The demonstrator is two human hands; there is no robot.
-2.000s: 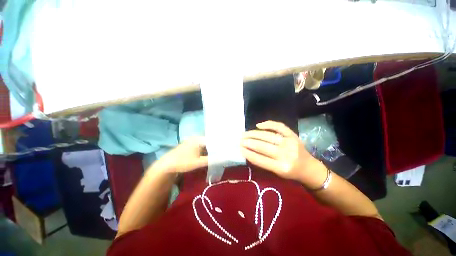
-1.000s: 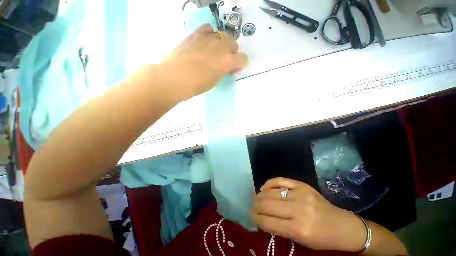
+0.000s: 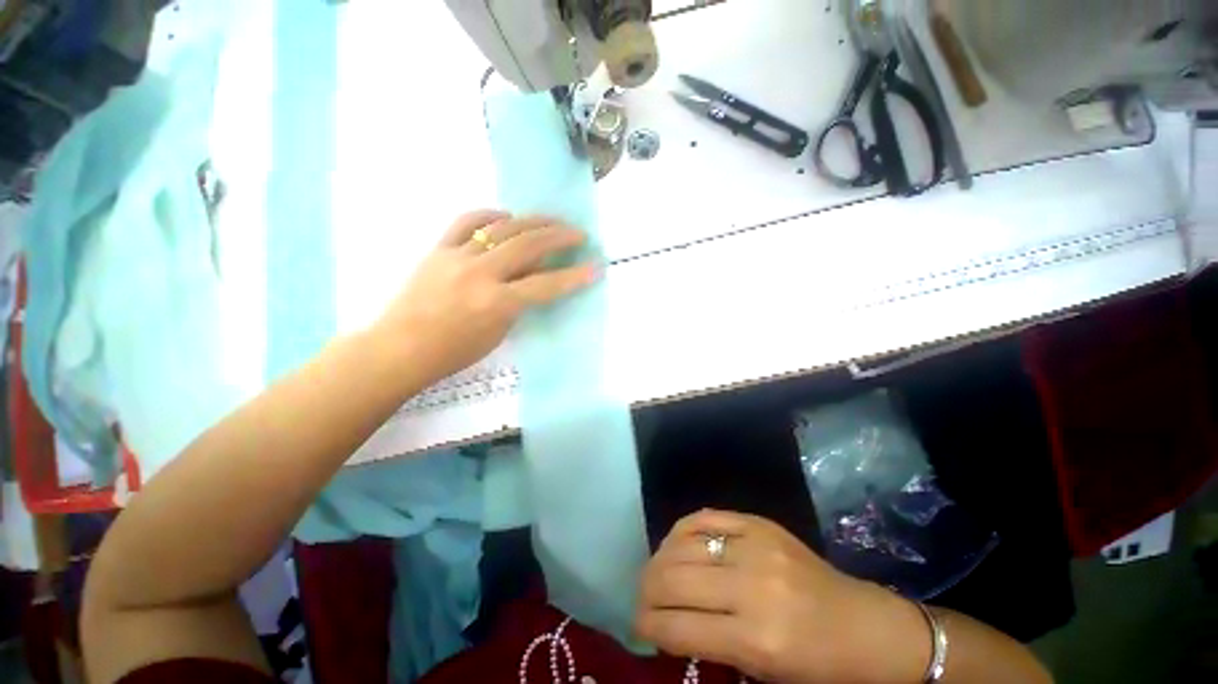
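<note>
A pale aqua fabric strip (image 3: 574, 414) runs from the presser foot (image 3: 582, 123) of the sewing machine (image 3: 514, 34) toward me and over the table's front edge. My left hand (image 3: 501, 281) lies flat on the strip on the table, below the foot, fingers pointing right. My right hand (image 3: 721, 595) holds the strip's near end by its right edge, below the table edge at my top; its fingertips are partly hidden.
Thread snips (image 3: 741, 116), black-handled shears (image 3: 882, 140), a grey metal tool (image 3: 935, 94) and a wooden handle (image 3: 958, 60) lie right of the foot. Aqua fabric (image 3: 147, 254) heaps at left by a red basket rim (image 3: 67, 502). A clear plastic bag (image 3: 868, 474) is below the table.
The strip was first held near my top, then reached up to the foot. Since then my left hand has moved down from the foot along the strip. My right hand still holds the near end.
</note>
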